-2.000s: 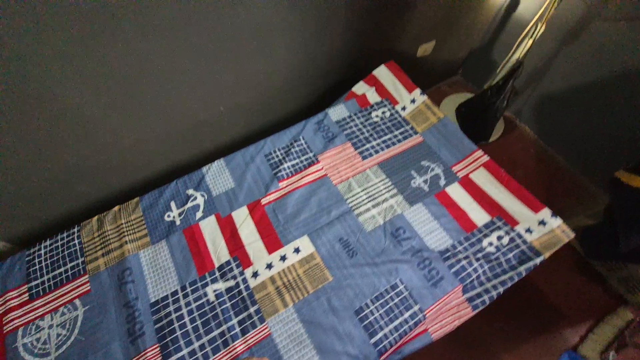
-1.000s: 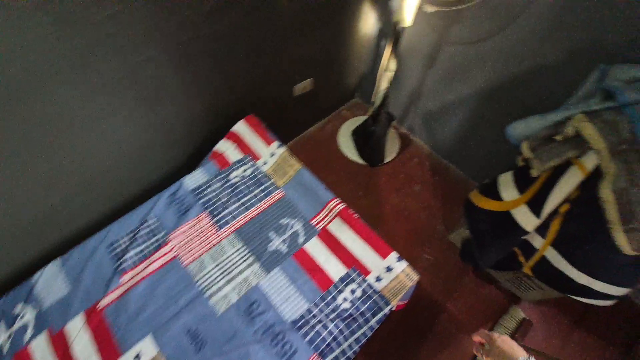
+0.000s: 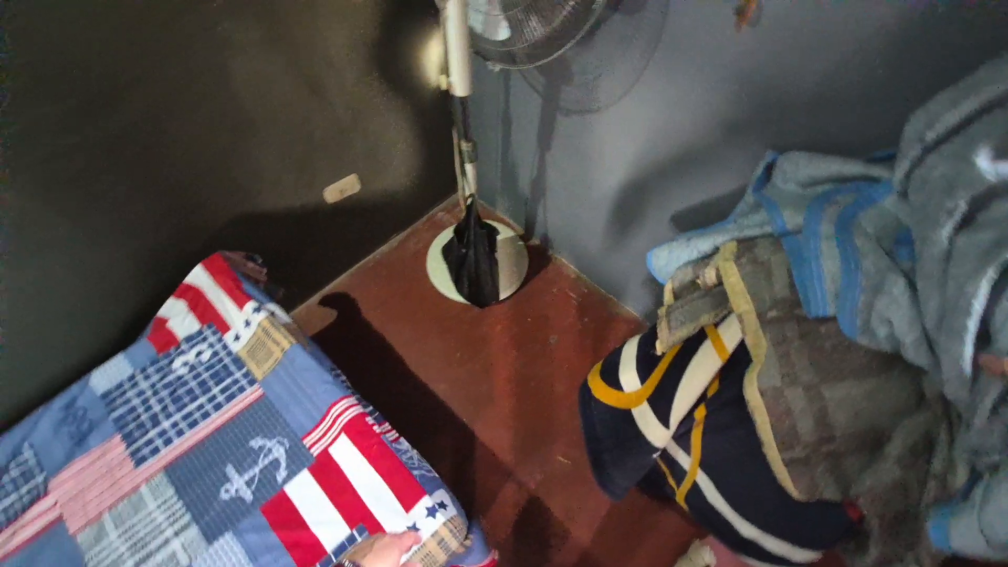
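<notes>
At the bottom edge, a hand that appears to be my left hand (image 3: 384, 549) touches the near corner of a patchwork-print bed sheet (image 3: 323, 449). Only part of it shows, so whether its fingers grip the fabric cannot be told. The sheet, with blue, red-striped, plaid and anchor patches, covers a mattress at lower left. It drops over the mattress edge on the right side. My right hand cannot be made out; a small skin-toned patch at the right edge, among grey cloth, is too unclear to identify.
A stand fan (image 3: 459, 55) stands in the corner on a round base (image 3: 512, 260), with a black cloth or bag around its pole. At right, a grey towel with blue stripes (image 3: 827, 228) and a dark blue cloth with white and yellow bands (image 3: 701, 449) are piled. Dark walls meet the red floor (image 3: 394, 346).
The view has swung right, bringing in the fan and the piled cloths. A hand that was low beside the bed one second ago is not clearly seen there; a hand now touches the sheet's corner.
</notes>
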